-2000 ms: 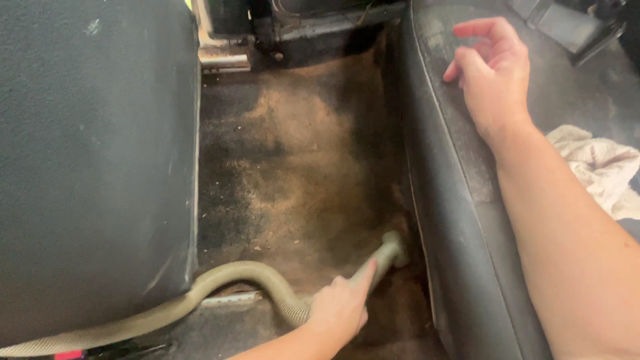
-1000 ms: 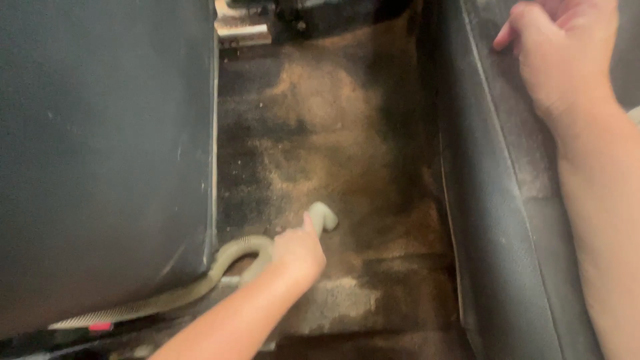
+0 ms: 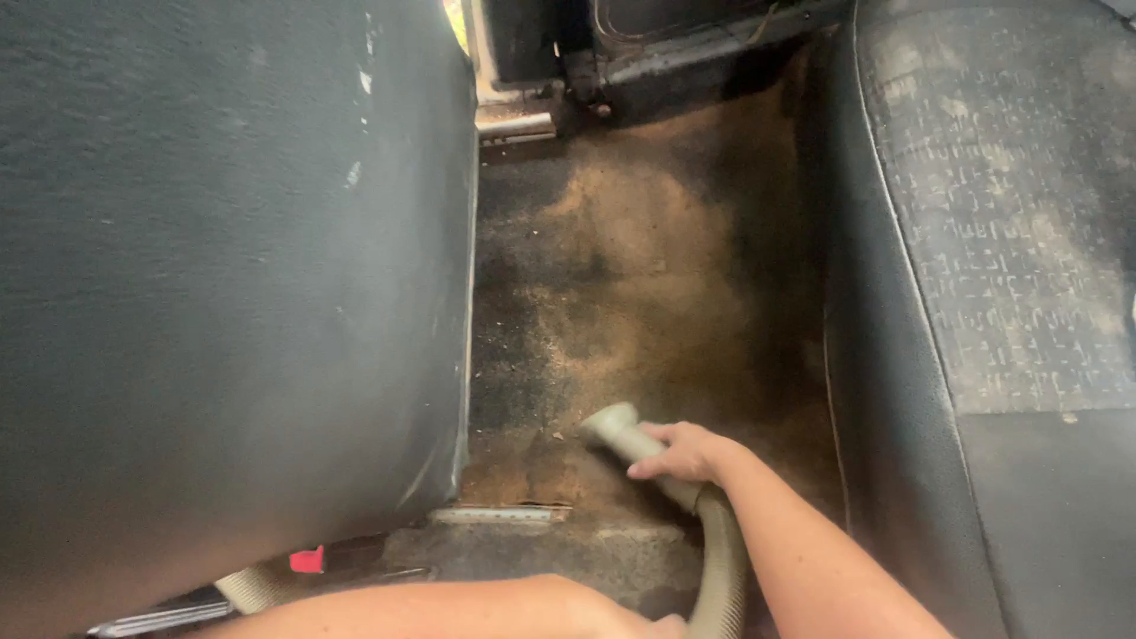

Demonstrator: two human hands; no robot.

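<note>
My right hand (image 3: 682,453) is closed around the pale vacuum hose nozzle (image 3: 617,424), whose flared end is close over the dirt-stained car floor carpet (image 3: 648,293). From that hand the ribbed vacuum hose (image 3: 723,568) bends down to the bottom edge. My left forearm lies across the bottom of the view, and my left hand (image 3: 661,625) is beside the hose, largely cut off by the edge, so its grip cannot be made out. Another length of hose (image 3: 257,587) shows at the lower left, under the seat.
A dark seat back (image 3: 240,266) fills the left side. At the right is a seat cushion (image 3: 1021,248) with dusty patterned fabric. A metal floor rail (image 3: 501,514) and a red seat-belt buckle part (image 3: 307,559) are low in view; a door sill (image 3: 701,58) runs along the top.
The nozzle was in my left hand in both earlier frames; now my right hand holds it. My right hand has come down from over the seat cushion, and my left hand has dropped to the bottom edge.
</note>
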